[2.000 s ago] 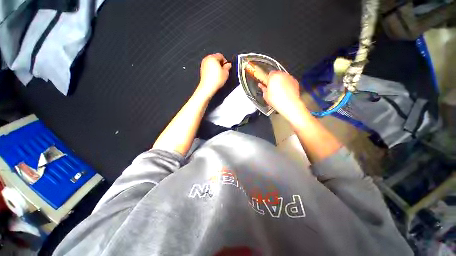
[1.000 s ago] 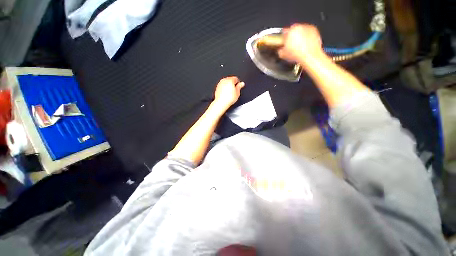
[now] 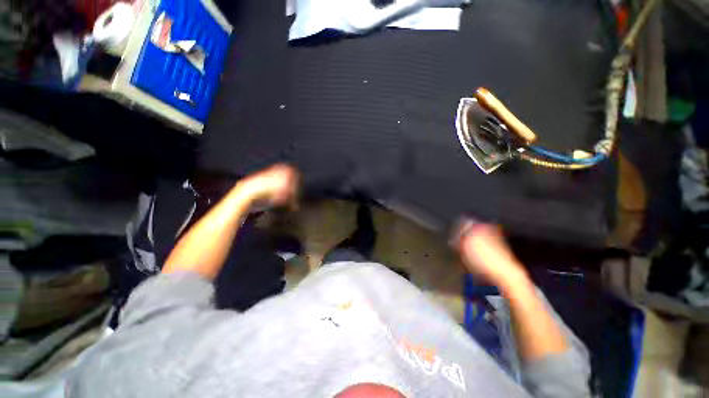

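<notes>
The steam iron rests on the black padded table at the right, its wooden handle free of any hand. My left hand is at the table's front edge, left of centre, blurred, fingers curled. My right hand is at the front edge below the iron, also blurred. A dark, blurred stretch of what may be fabric lies along the edge between my hands; I cannot tell whether either hand holds it.
Pale blue-grey garment pieces lie at the table's far side. A blue-fronted box with paper scraps stands at the upper left. The hose runs up at the right. Fabric heaps lie at the left.
My right hand has let go of the iron, which now stands alone, and moved down to the front edge. My left hand has moved left. The pale panel near it no longer shows. The view has shifted.
</notes>
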